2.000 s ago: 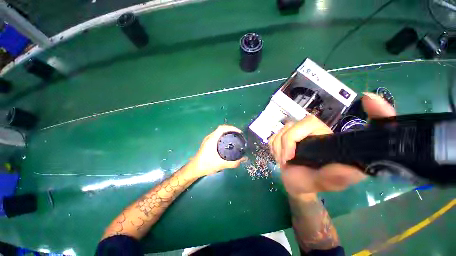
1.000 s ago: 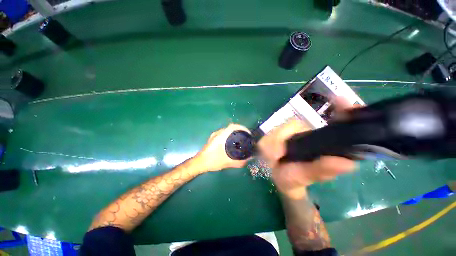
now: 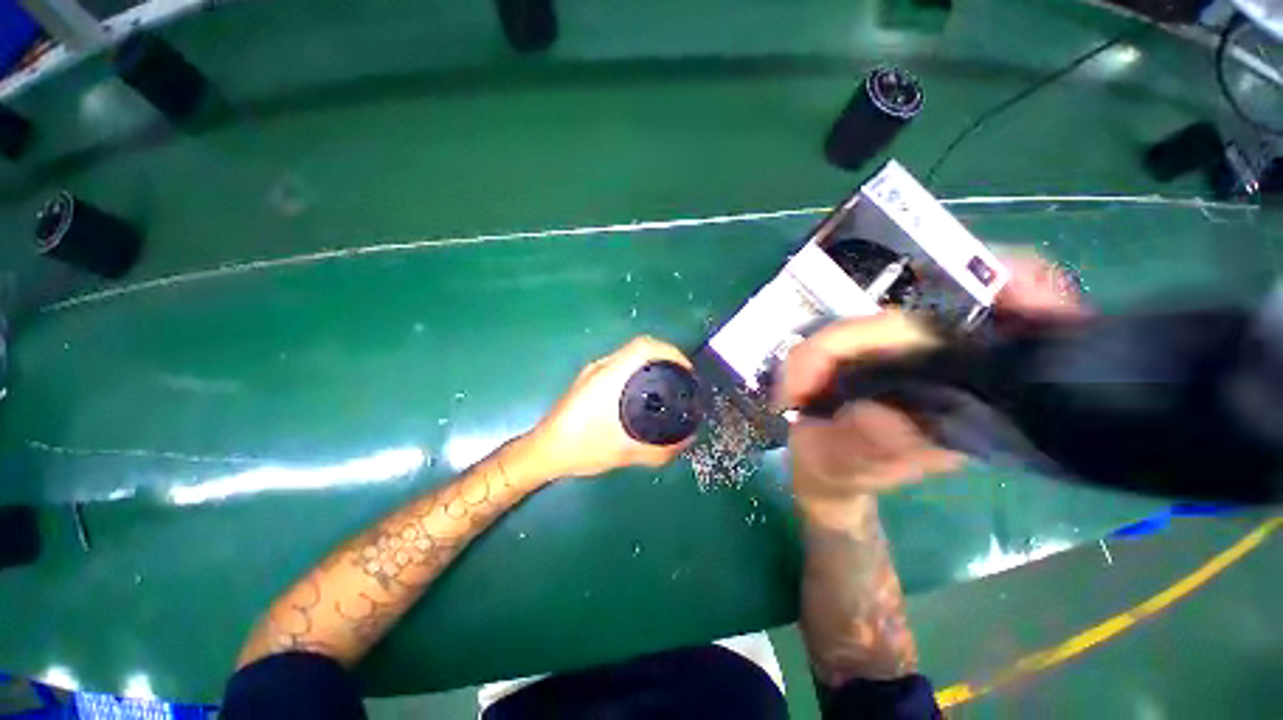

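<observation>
My left hand holds a black cylindrical housing upright over the green surface, its dark round end with small holes facing up. My right hand grips a long black electric screwdriver, blurred, pointing left. The driver's tip is near the feeder's lower corner, apart from the housing; the bit itself is hard to see. The white screw feeder sits at an angle behind my right hand, with a dark mechanism inside. A loose screw pile glitters between the housing and my right hand.
Black waiting units stand or lie on the green surface: one behind the feeder, one at far left, others along the far edge. A black cord runs behind the feeder. A yellow floor line shows at lower right.
The screwdriver's front end and my right hand have moved right, away from the housing they were close to a second ago. My left hand still holds the housing. The view has shifted slightly.
</observation>
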